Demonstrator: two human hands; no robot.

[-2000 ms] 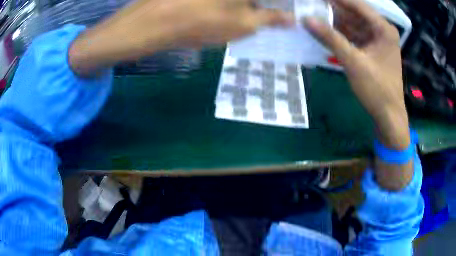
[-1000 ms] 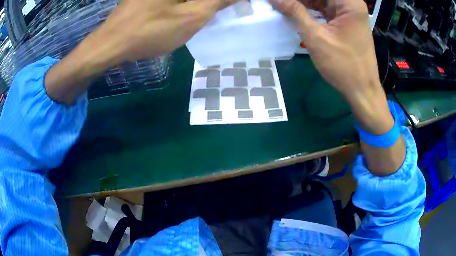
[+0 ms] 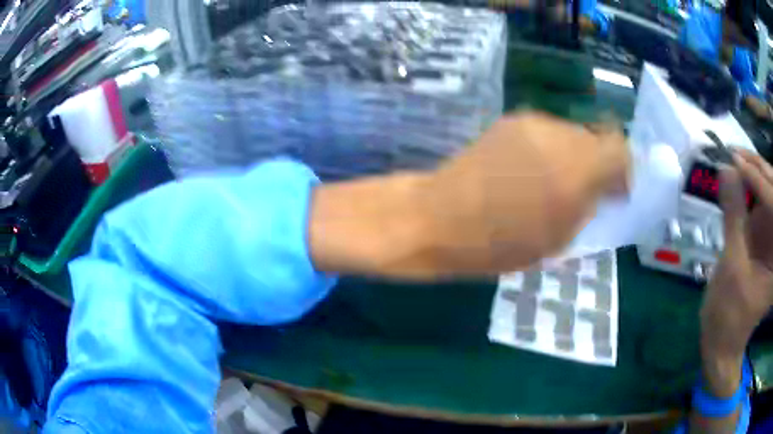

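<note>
A white liner sheet (image 3: 657,174) is raised and curled over the bench. My left hand (image 3: 542,191), motion-blurred, is closed at its left edge; the fingertips are indistinct. A white sheet with rows of grey die-cut pieces (image 3: 559,309) lies on the green mat below my left hand, its upper part covered by the raised sheet. My right hand (image 3: 736,254), at the right edge and partly cut off, pinches a small dark part (image 3: 720,146) between thumb and fingers. It is beside the raised sheet, in front of the power supply. A blue band is on my right wrist.
A tall stack of clear blister trays (image 3: 322,119) stands behind my left arm. A green bin (image 3: 80,225) and a pink-and-white item (image 3: 91,127) are at left. The white power supply (image 3: 670,253) with red digits is at right. Crumpled white paper (image 3: 258,407) is below the bench edge.
The view has swung left, bringing the tray stack and green bin into sight. My hands have moved apart; the raised sheet stays with my left hand, and a dark part now shows in my right.
</note>
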